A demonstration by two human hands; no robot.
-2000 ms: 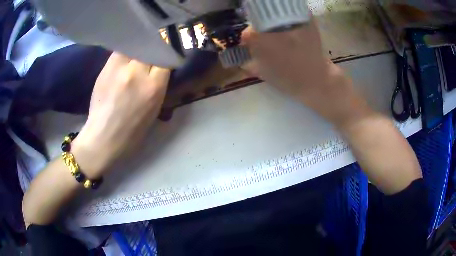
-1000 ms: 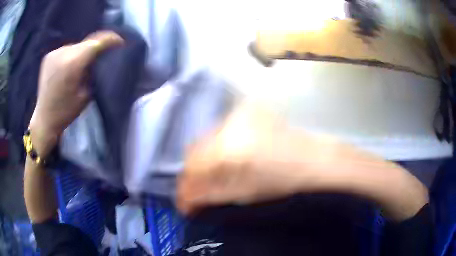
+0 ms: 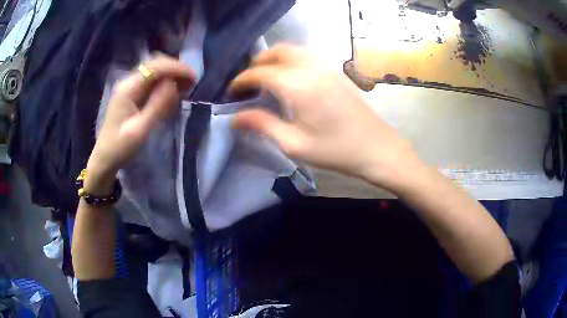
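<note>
The navy fabric (image 3: pixel 68 118) lies in large folds at the upper left. Its pale grey-white side (image 3: pixel 230 180) faces up between the hands and hangs over the table's front edge, with a dark strip (image 3: pixel 194 161) running down it. My left hand (image 3: pixel 140 115) pinches the cloth near the strip's top, thumb and finger together. My right hand (image 3: pixel 304 105) is at the cloth's upper right, blurred, fingers curved over it; whether the fingertips grip the cloth cannot be told.
The machine bed plate (image 3: pixel 435 59) with black speckles is at the upper right, below the needle area (image 3: pixel 464 13). Black scissor handles (image 3: pixel 552 146) show at the right edge. Blue baskets (image 3: pixel 217 273) stand below the table, holding pale cloth.
Both hands have left the needle area and moved left with the cloth. The pale side with its dark strip now shows. My right hand has risen from the lower front to the cloth's upper part.
</note>
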